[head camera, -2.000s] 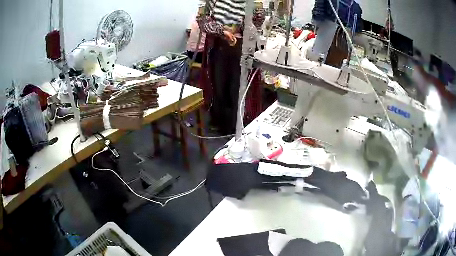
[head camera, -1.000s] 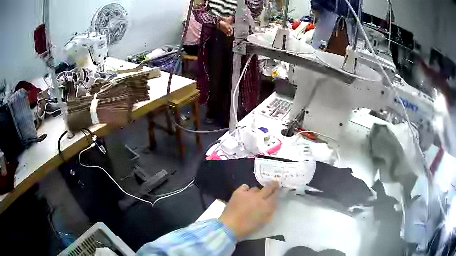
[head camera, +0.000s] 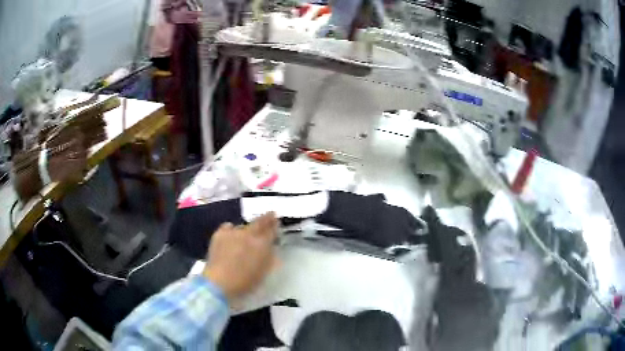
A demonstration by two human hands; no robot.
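Observation:
My left hand (head camera: pixel 243 255), in a blue checked sleeve, reaches over the table. Its blurred fingertips are at the lower edge of a white piece (head camera: pixel 291 205); I cannot tell whether they grip it. The white piece lies on long dark panels (head camera: pixel 363 214) along the table's far side. A black two-lobed piece (head camera: pixel 349 332) lies at the bottom, cut off by the picture's edge. A pale piece (head camera: pixel 284 322) and another black piece (head camera: pixel 250 329) lie left of it. My right hand is out of the picture.
The cream machine (head camera: pixel 411 92) with blue lettering stands beyond the panels. Olive-green cloth (head camera: pixel 445 164) and dark cloth (head camera: pixel 462 288) lie to the right. At left are a bundled brown stack (head camera: pixel 68 147), a wooden stool (head camera: pixel 140 147) and a basket rim (head camera: pixel 79 336).
My left hand came into view and reached the white piece, which was tilted up a second ago and now looks flatter. The view has swung right; the machine head shows more.

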